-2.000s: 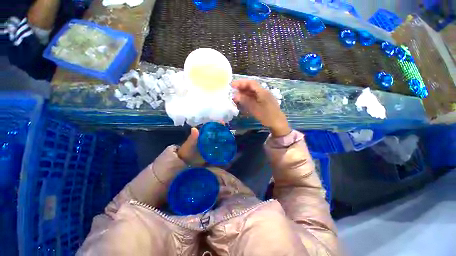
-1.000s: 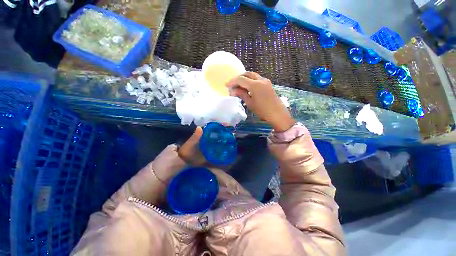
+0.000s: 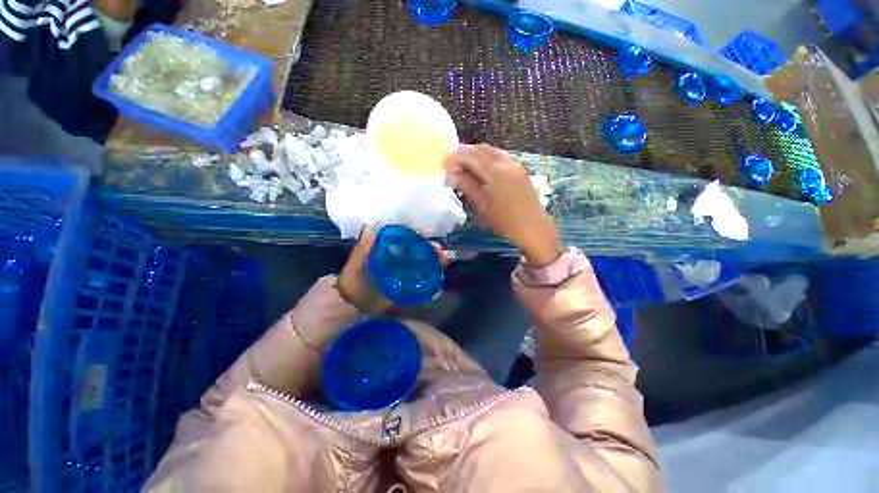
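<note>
My left hand point(image 3: 358, 276) holds a shiny blue cup point(image 3: 406, 265) above my lap, thumb on its left side and fingertips at its right rim. A second blue cup point(image 3: 372, 365) rests in my lap. My right hand point(image 3: 490, 190) is at the right edge of a white round tub point(image 3: 412, 132) with pale yellow inside, fingers bent together; whether they hold something cannot be seen. The tub stands on crumpled white cloth point(image 3: 395, 207). Small white pieces point(image 3: 279, 166) lie loose left of it.
A mesh belt point(image 3: 463, 67) behind the bench edge carries several blue items. A shallow blue tray point(image 3: 180, 85) with pale bits stands at left, near another person's sleeve. A large blue crate point(image 3: 96, 327) is at left. A white wad point(image 3: 720, 210) lies at right. Cardboard point(image 3: 837, 144) is at far right.
My right hand went from beside the tub to over its inside, then back to its right edge. The held cup has shifted slightly left and up and is tilted differently.
</note>
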